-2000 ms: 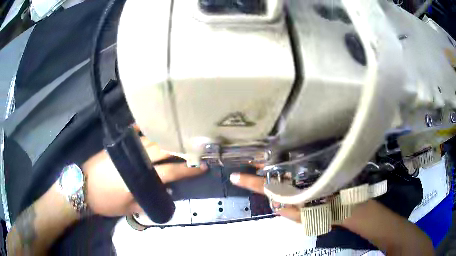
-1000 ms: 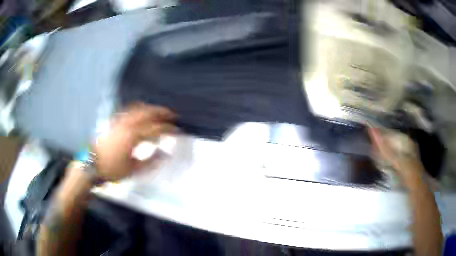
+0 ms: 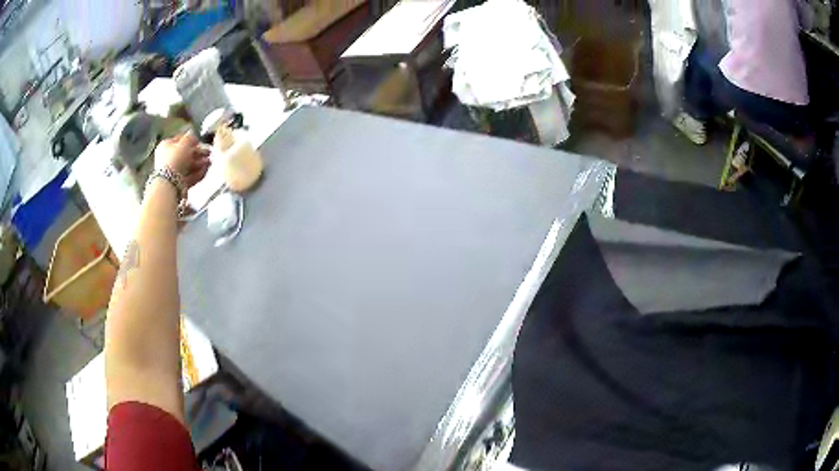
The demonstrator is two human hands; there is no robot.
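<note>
My left hand (image 3: 187, 158), with a metal bracelet at the wrist, is stretched out to the far left, past the grey side table's edge. Its fingers look curled, but it is too small and blurred to tell whether they hold anything. A tan rounded object (image 3: 239, 164) stands just right of the fingers, and a small whitish item (image 3: 224, 217) lies below it on the grey table (image 3: 377, 267). The dark fabric panel (image 3: 644, 386) is spread at the right, with a grey part (image 3: 690, 271) folded over it. My right hand is out of the picture.
Another machine (image 3: 138, 133) is on a white table behind my hand. A tan basket (image 3: 78, 267) is at the left. A stack of white pieces (image 3: 511, 60) is at the back. A person in a pink top (image 3: 764, 51) sits at the upper right.
The view has swung left, away from the sewing machine. My left hand has left the dark fabric and reached far out to the left. My right hand has gone out of view.
</note>
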